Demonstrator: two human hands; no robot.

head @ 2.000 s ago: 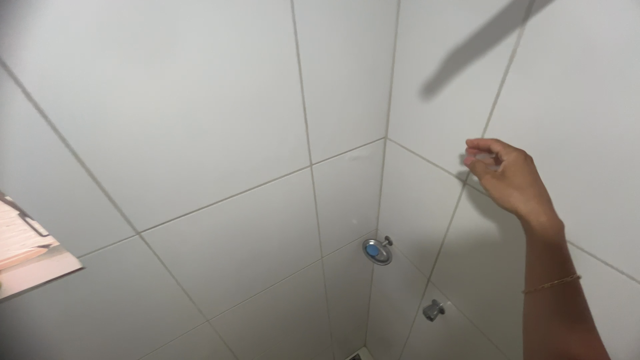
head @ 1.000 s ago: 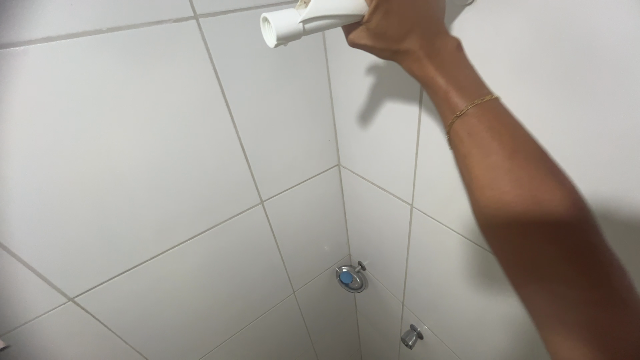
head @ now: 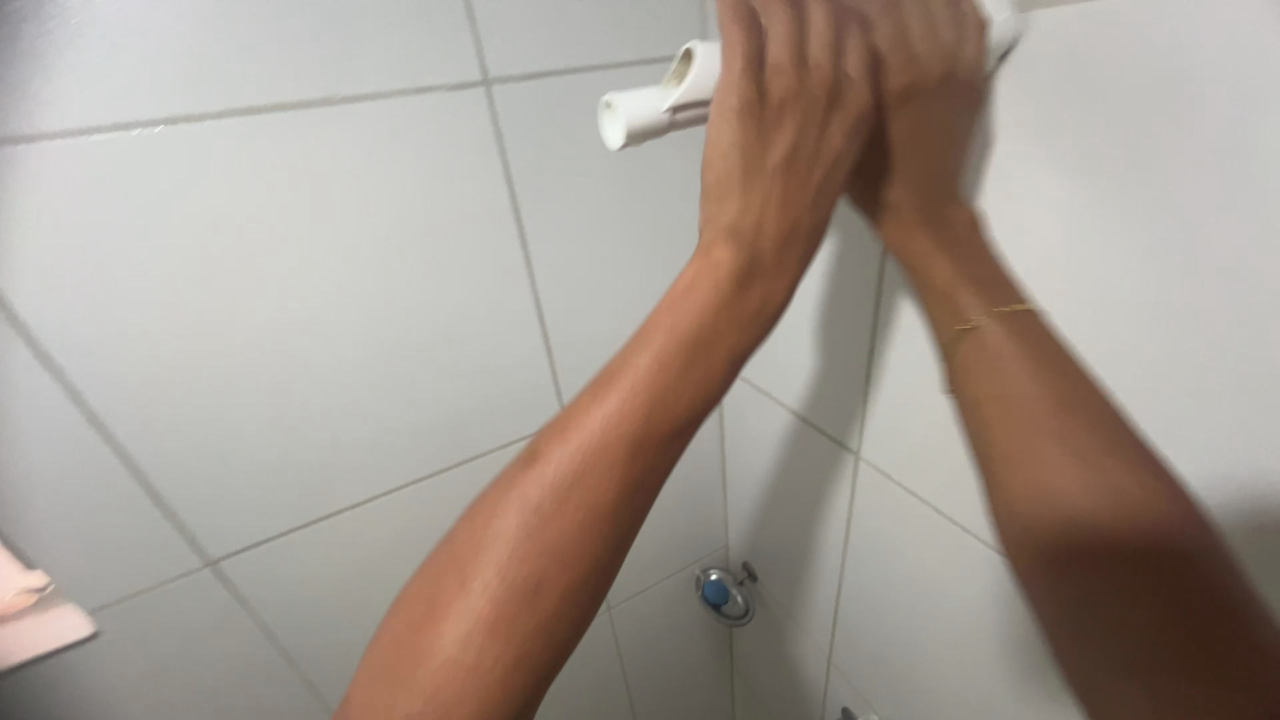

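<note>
A white plastic pipe or tube (head: pixel 645 115) with an open round end and a second, slanted opening lies across the top of the view. My left hand (head: pixel 785 120) is wrapped over it, the back of the hand towards me. Right beside it, my right hand (head: pixel 920 110) is also closed around the white piece, slightly blurred, with a thin bracelet (head: pixel 995 317) on the wrist. The fingertips of both hands are hidden, and so is the middle of the white piece. Its far end shows to the right of my right hand.
White wall tiles (head: pixel 290 300) with grey joints meet in a corner below the hands. Low on the wall is a round metal soap dish (head: pixel 725 597) with something blue in it. A metal fitting (head: pixel 855 713) shows at the bottom edge. A pinkish object (head: pixel 40 620) lies at the left edge.
My left hand has come into view and onto the white plastic piece, beside my right hand. Two seconds ago my right hand was raised near the corner, with no white piece in view.
</note>
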